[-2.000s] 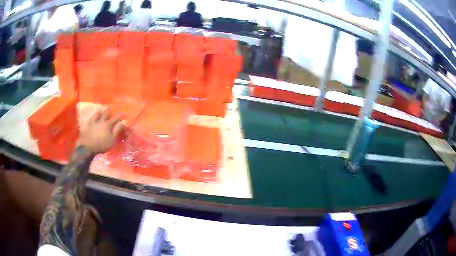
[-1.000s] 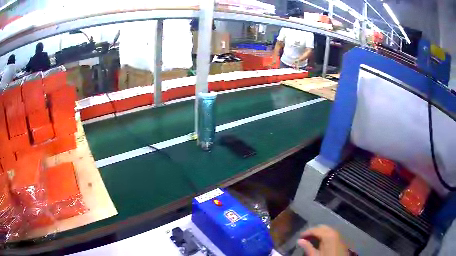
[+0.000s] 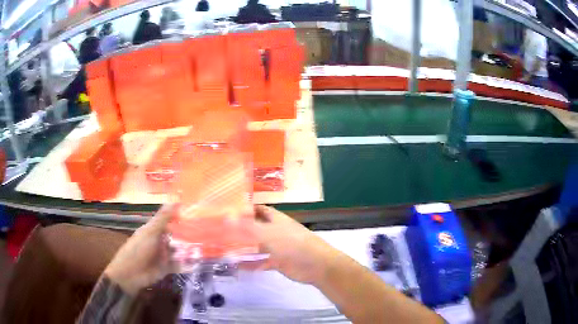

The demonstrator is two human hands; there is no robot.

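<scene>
An orange product box in a clear film bag (image 3: 212, 196) is held up over the near edge of the belt and the white sealer bed (image 3: 342, 243). My left hand (image 3: 142, 253) grips its left side. My right hand (image 3: 282, 243) grips its right side near the lower end. The bag's loose glossy end hangs towards me. The box and both hands are blurred. Black knobs of the sealer show beside and below the bag. The blue control unit (image 3: 440, 253) stands at the bed's right end.
A plywood board (image 3: 307, 171) on the green belt (image 3: 380, 168) bears stacked orange boxes (image 3: 152, 85), a separate orange block at left (image 3: 95, 164) and bagged boxes. A teal bottle (image 3: 457, 123) and a dark flat object (image 3: 485, 166) are at right. A brown carton (image 3: 70, 272) is at lower left.
The view has swung back left from the machine with rollers. Both hands now hold a bagged orange box; one second ago only my right hand showed, low by the blue unit.
</scene>
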